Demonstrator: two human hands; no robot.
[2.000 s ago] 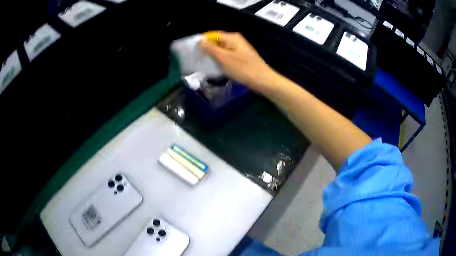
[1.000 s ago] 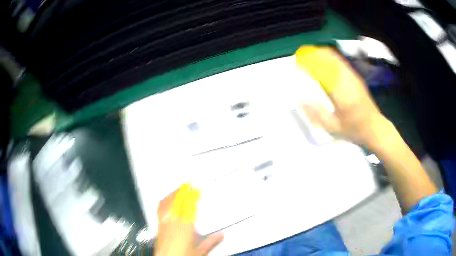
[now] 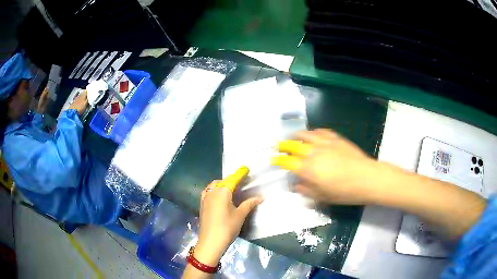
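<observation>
A stack of overlapping translucent films (image 3: 250, 120) lies on the dark green mat. My left hand (image 3: 223, 210), with a yellow finger cot, is at the lower left of the stack, its index finger and thumb apart at a film edge. My right hand (image 3: 327, 169), with yellow finger cots and blurred, reaches in from the right over the stack. Its fingertips are on or just above the films; whether they grip one is hidden. Near my hands a film edge looks slightly raised. A white smartphone (image 3: 455, 169) lies on the white pad, and another smartphone (image 3: 417, 240) is partly covered by my right arm.
A long film pack in crinkly plastic (image 3: 169, 120) lies left of the films. A blue box (image 3: 133, 103) stands beyond it, near a worker in blue (image 3: 54, 158). A large blue bin (image 3: 155, 240) with clear plastic is below the bench edge. Black trays (image 3: 398, 49) are stacked behind.
The view has swung left to the films. My right hand has left the white pad and no longer shows the white item seen in it earlier. Both hands are now at the film stack.
</observation>
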